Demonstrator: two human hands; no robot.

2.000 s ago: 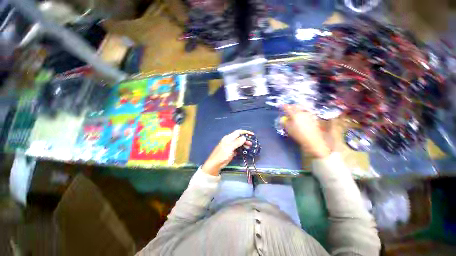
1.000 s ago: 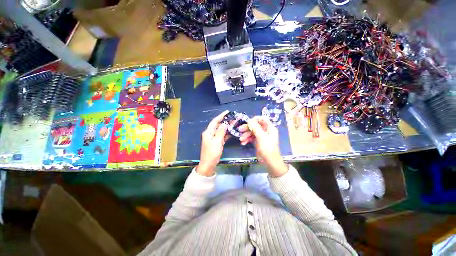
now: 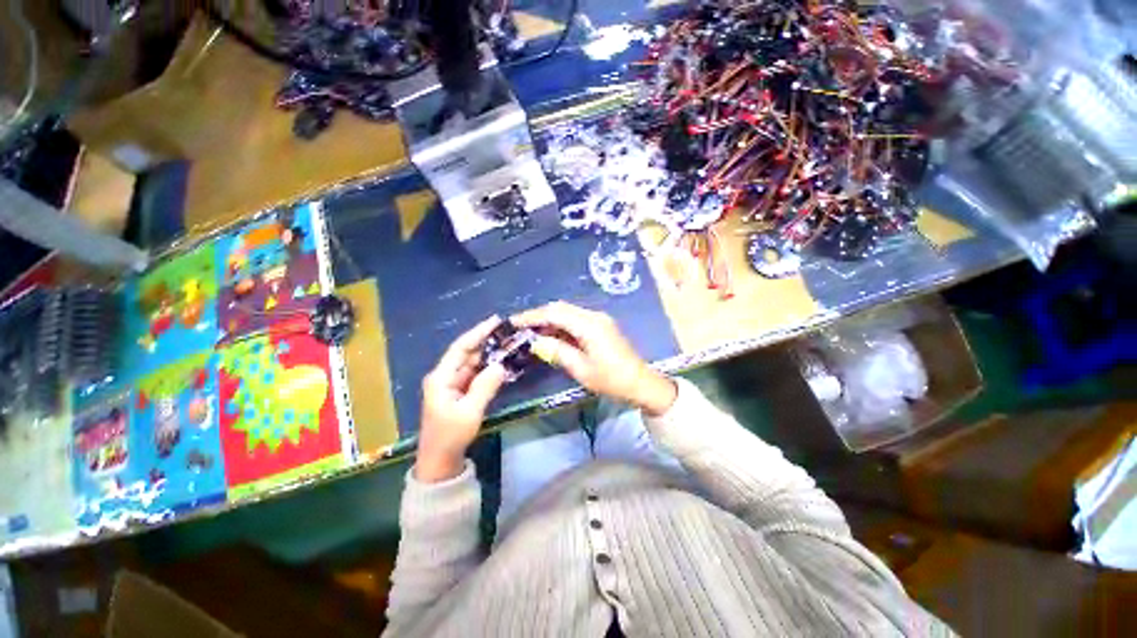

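Observation:
A small black ring unit (image 3: 509, 350) is held between both hands above the front edge of the dark blue bench. My left hand (image 3: 459, 389) grips its left side with thumb and fingers. My right hand (image 3: 584, 353) grips its right side. The fingers hide much of the ring, and whether a clear part sits on it cannot be told. The silver-white screw feeder (image 3: 484, 175) stands just beyond the hands. A clear ring part (image 3: 615, 266) lies alone to the right of the feeder.
Clear parts (image 3: 605, 175) are heaped beside the feeder. A tangle of wired rings (image 3: 798, 119) lies to the right, with a single ring (image 3: 773, 254) in front. Another ring (image 3: 333, 319) rests at the cartoon mat's (image 3: 268, 405) edge. Plastic-wrapped trays (image 3: 1041, 156) lie far right; a cardboard box (image 3: 892, 374) is below.
My right hand came from the clear parts to the ring in my left hand, and both now hold it. Since the last frame the view has turned and shifted, and the hands have closed more around the ring.

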